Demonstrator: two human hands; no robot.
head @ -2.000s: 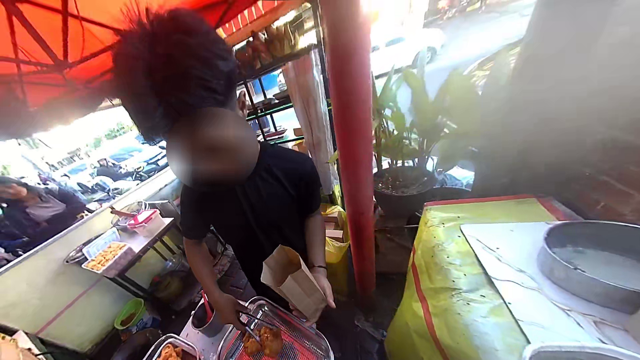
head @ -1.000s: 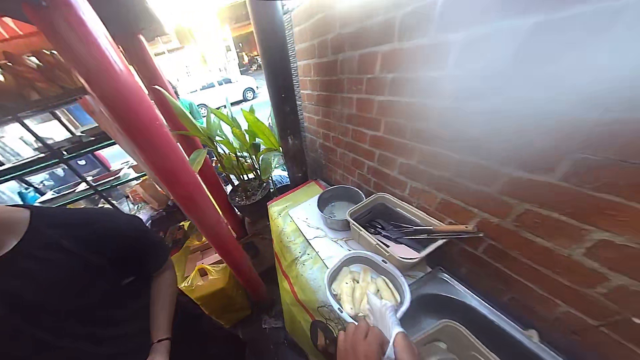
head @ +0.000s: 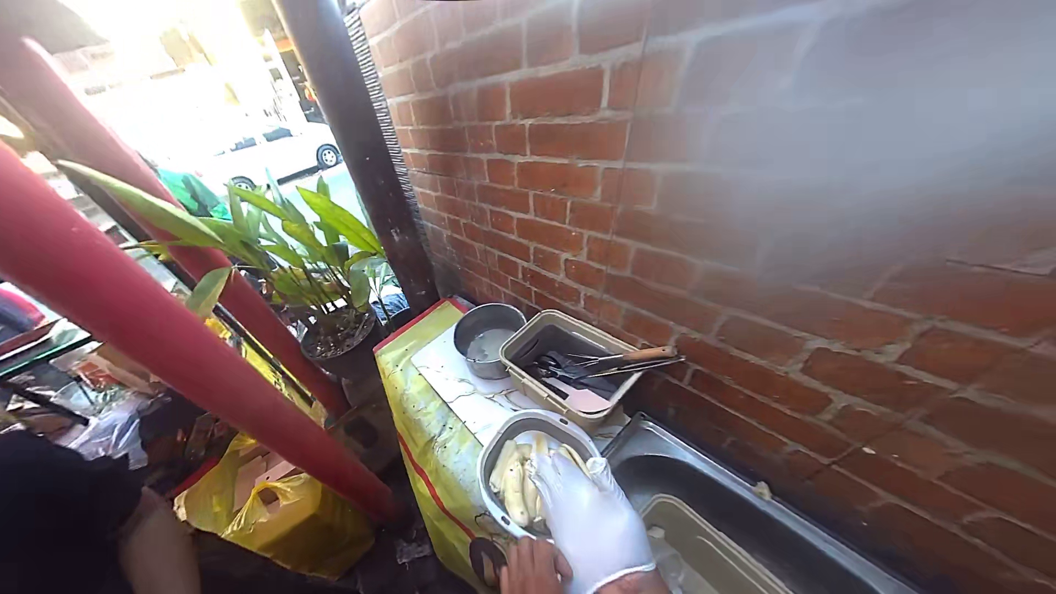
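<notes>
A round metal bowl holds peeled bananas at the lower centre. My right hand, in a white disposable glove, reaches into the bowl with its fingers among the bananas; the fingertips are partly hidden, so whether they grip one does not show. My bare left hand is at the near rim of the bowl, beside the gloved wrist, its lower part cut off by the frame edge.
Beyond the bowl stand a round metal pan and a beige tub of utensils. A metal sink with a plastic tub lies right, against the brick wall. Red poles, a potted plant and another person's arm are left.
The view has swung right, from a person holding a paper bag and tongs to the bowl and brick wall. Since one second ago, my gloved hand has reached farther over the bananas.
</notes>
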